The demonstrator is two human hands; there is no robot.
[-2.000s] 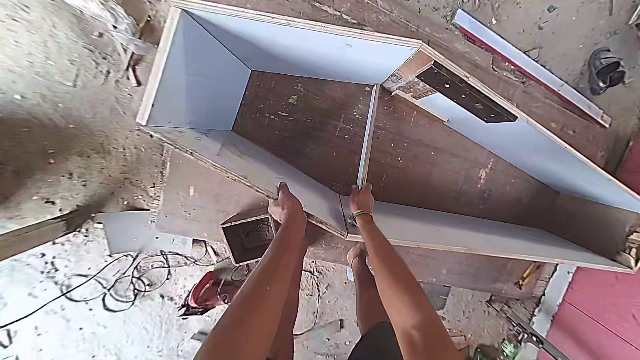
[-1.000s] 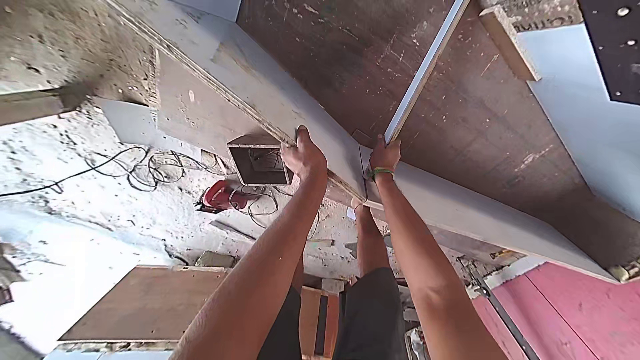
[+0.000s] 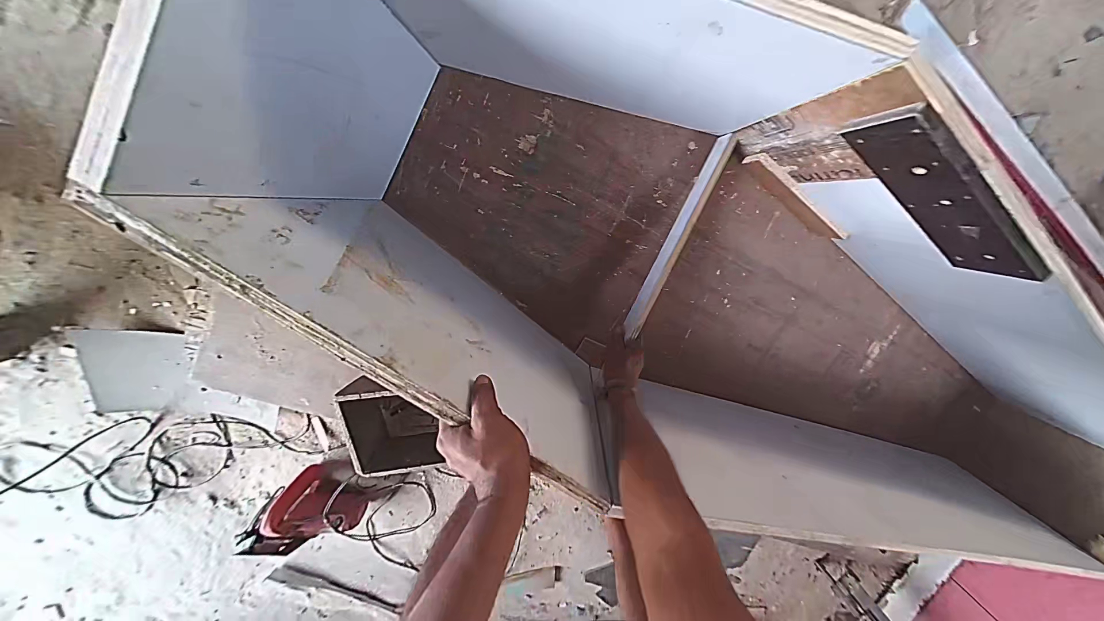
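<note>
A large angular plywood box frame [image 3: 483,336] with pale inner walls fills most of the view, over a brown board [image 3: 552,190]. My left hand [image 3: 487,435] grips the top edge of its near wall, thumb on the inner side. Inside the frame, my right hand [image 3: 623,362] is closed on the near end of a narrow wooden strip [image 3: 681,237]. That strip slants up to the far wall's corner. Beside my right wrist the near wall bends at a seam. A dark plate with holes [image 3: 949,194] lies at the frame's right side.
An open small wooden box [image 3: 388,431] is below the near wall. A red power tool [image 3: 310,509] and looping cables [image 3: 172,457] lie on the dusty floor. Pink panels [image 3: 1009,591] are at the lower right, and a pale strip [image 3: 1009,103] lies beyond the frame.
My right hand, holding the strip's near end, has gone from the near wall's top edge down inside the frame. My left hand still grips that edge. The view has shifted.
</note>
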